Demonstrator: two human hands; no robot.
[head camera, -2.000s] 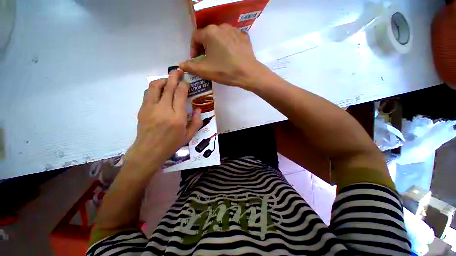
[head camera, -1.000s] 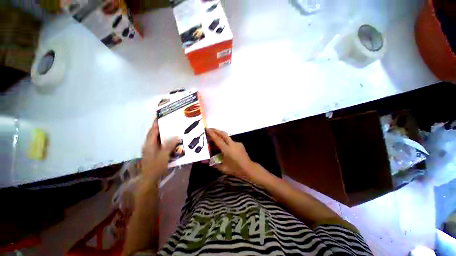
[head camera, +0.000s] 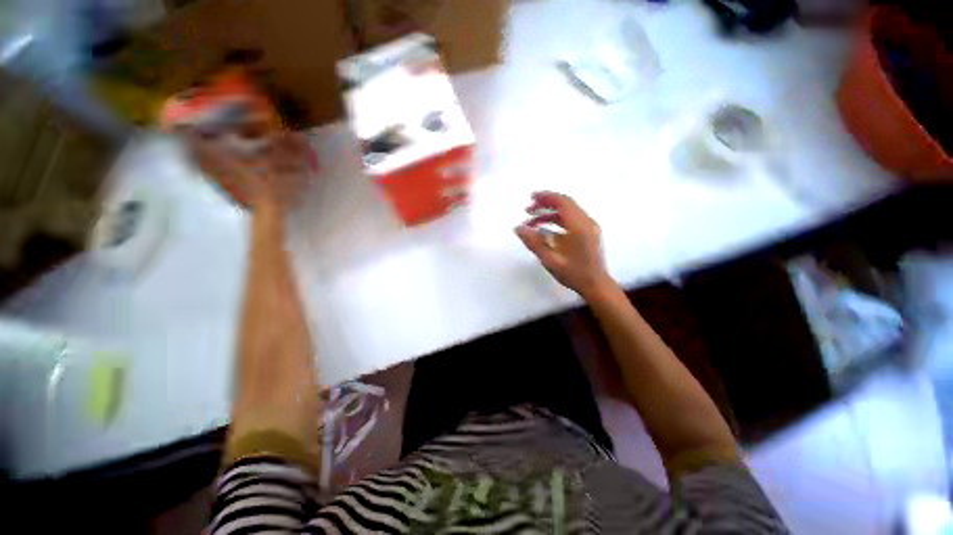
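My left hand is blurred, reaching to the back left, with its fingers at a retail box with orange-red sides; the exact grip is smeared. A group of retail boxes, white on top with an orange-red end, stands to the right of that hand. My right hand is above the table at centre right, away from the boxes, fingers curled and apart. A small pale spot shows between its fingers; I cannot tell what it is.
A clear tape roll is at the right, a second roll at the left. A yellow block lies front left. Brown cartons stand at the back. A crumpled clear wrapper lies back right, and an orange-red basin is at the right edge.
The box held low in front of me is gone from there. My left hand has moved to the back left with a box at its fingers; my right hand has let go and moved right.
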